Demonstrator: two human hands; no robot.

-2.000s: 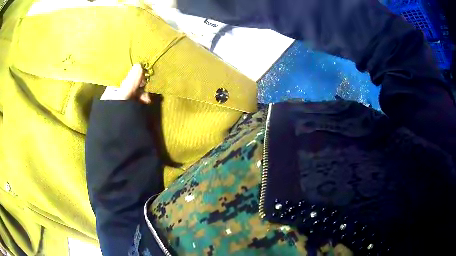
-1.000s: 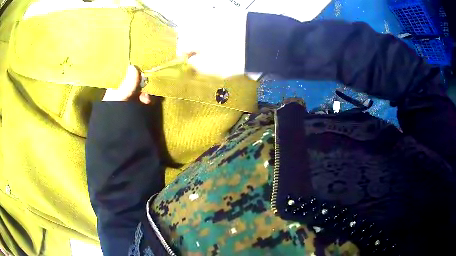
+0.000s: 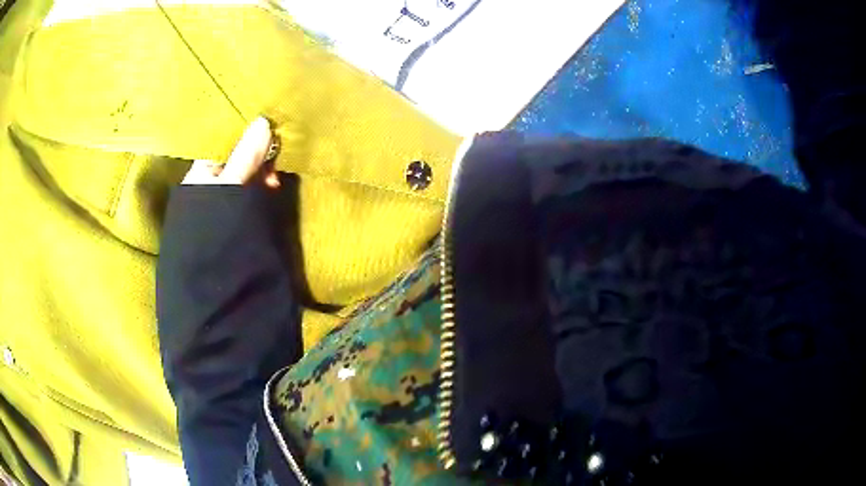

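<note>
The mustard-yellow coat [image 3: 370, 237] lies spread across the left and middle of the view. My left hand [image 3: 249, 157] grips the folded front edge of the coat [image 3: 351, 123], thumb on top. A small dark button [image 3: 272, 147] sits at my left fingertips, partly hidden. A second dark, shiny button [image 3: 419, 175] lies on the edge further right. A thin dark line of thread [image 3: 204, 62] runs from near my left thumb up to the top edge of the picture. My right hand is not in view, and no needle can be made out.
A white sheet with dark printed marks [image 3: 494, 57] lies beyond the coat. A blue speckled surface [image 3: 684, 85] is at the upper right. My dark zipped jacket [image 3: 608, 285] and green camouflage garment [image 3: 380, 380] fill the lower middle and right.
My right hand and forearm have left the view. The thread now runs straight up instead of to the right. The jacket front has shifted left, and the blue basket is out of sight.
</note>
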